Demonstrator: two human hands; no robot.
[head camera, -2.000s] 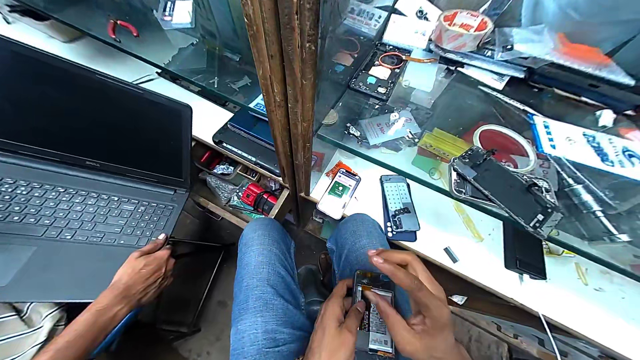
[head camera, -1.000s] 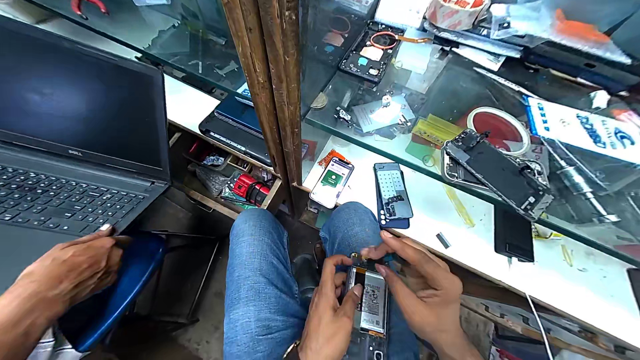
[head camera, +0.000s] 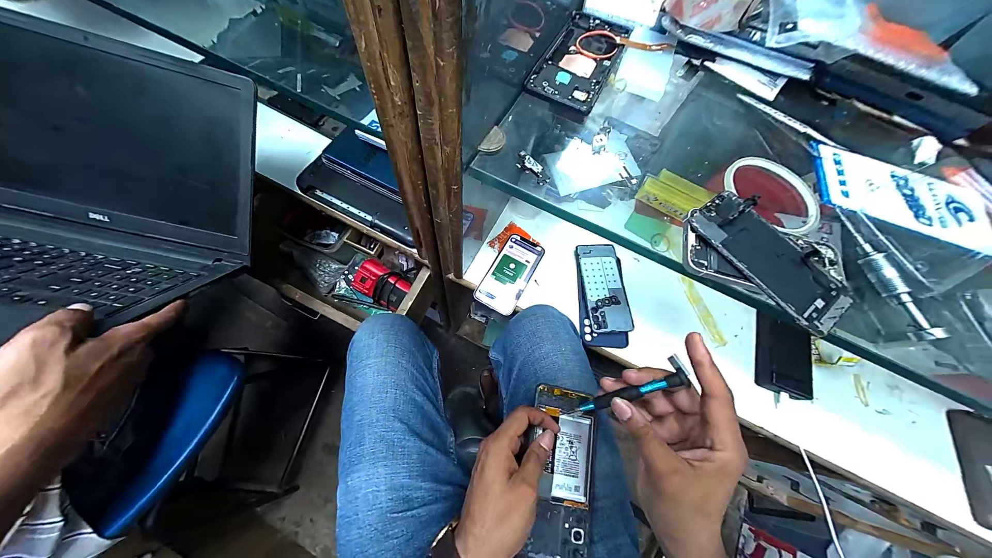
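An opened smartphone with its battery (head camera: 570, 457) exposed rests on the lap, over the right thigh. My left hand (head camera: 508, 473) grips the phone's left edge, with thumb and index finger near the battery's upper end. In my right hand (head camera: 682, 442) is a small black and blue screwdriver (head camera: 635, 393), held between thumb and fingers. Its tip points down-left to the phone's upper part, just above the battery; whether it touches cannot be told. The index finger of that hand is raised. Part of the phone's upper left is hidden by my left fingers.
Another person's hand (head camera: 70, 372) is at a Dell laptop (head camera: 116, 186) on the left. A lit phone (head camera: 509, 273) and stacked phones (head camera: 604, 291) lie on the white counter. Above it, a glass shelf (head camera: 558, 203) holds disassembled phones and tape. An open drawer (head camera: 325, 306) and wooden post (head camera: 422, 139) stand near the knees.
My right hand has moved right and opened out from the phone, with the screwdriver now plainly visible in it. The other person's hand has shifted along the laptop's front edge.
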